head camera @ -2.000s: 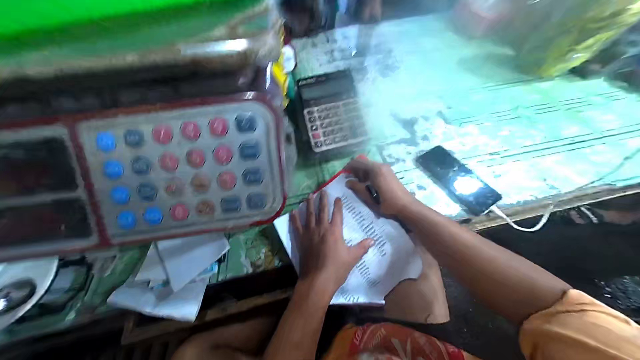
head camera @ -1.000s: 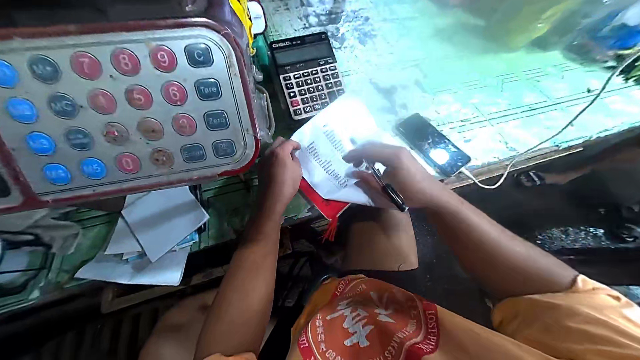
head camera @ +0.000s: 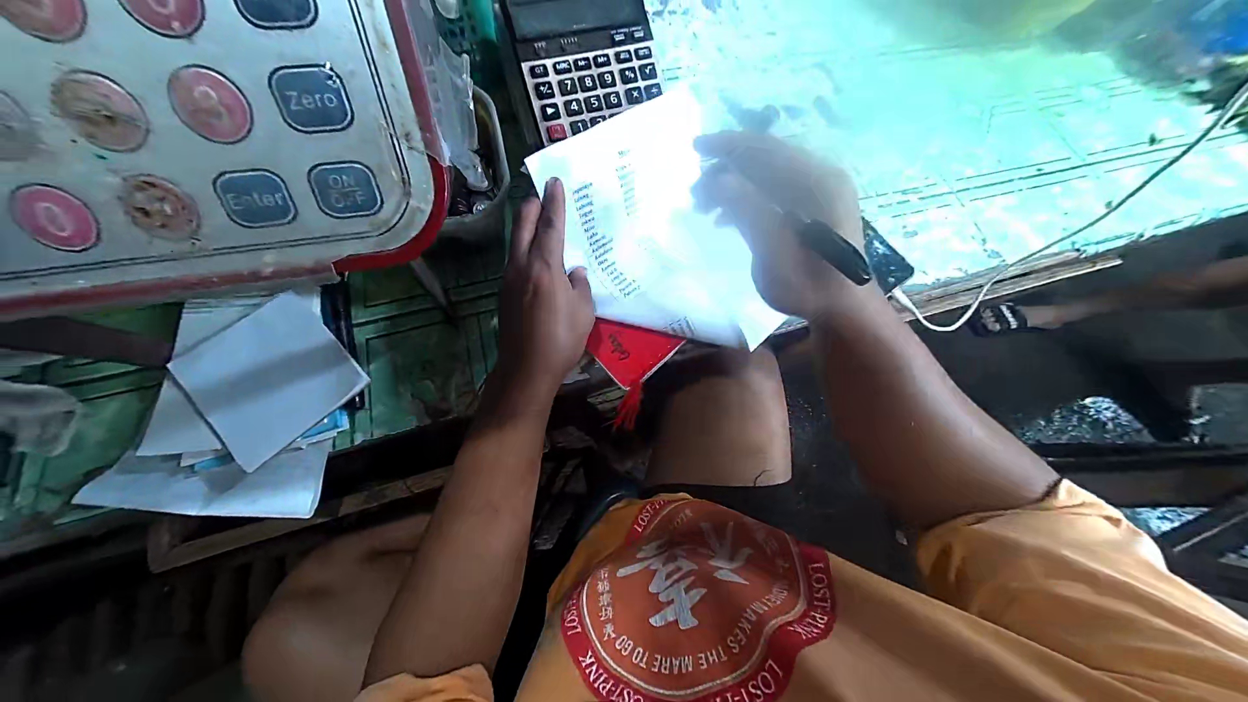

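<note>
A white sheet of paper (head camera: pixel 653 234) with a handwritten list lies at the table's front edge, partly washed out by glare. Its left edge is under the fingers of my left hand (head camera: pixel 546 292), which rests flat there and grips nothing. My right hand (head camera: pixel 790 214) is over the sheet's right side, holding a black pen (head camera: pixel 829 249); glare blurs the fingertips and the pen's tip cannot be made out. Beneath the paper a red booklet (head camera: pixel 634 353) with a red tassel sticks out at the front. A calculator (head camera: pixel 595 83) touches or lies just behind the paper's far edge.
A digital scale's keypad (head camera: pixel 214 146) fills the upper left. Loose papers (head camera: pixel 268 380) lie below it. A container (head camera: pixel 483 166) stands between scale and calculator. At the right, a phone (head camera: pixel 882 258) has a white cable (head camera: pixel 1072 239) running off. Another person's foot (head camera: pixel 1038 317) shows at far right.
My left hand has moved from the near left corner up along the paper's left edge. My right hand, with the pen, has shifted farther up over the sheet. The view has moved closer.
</note>
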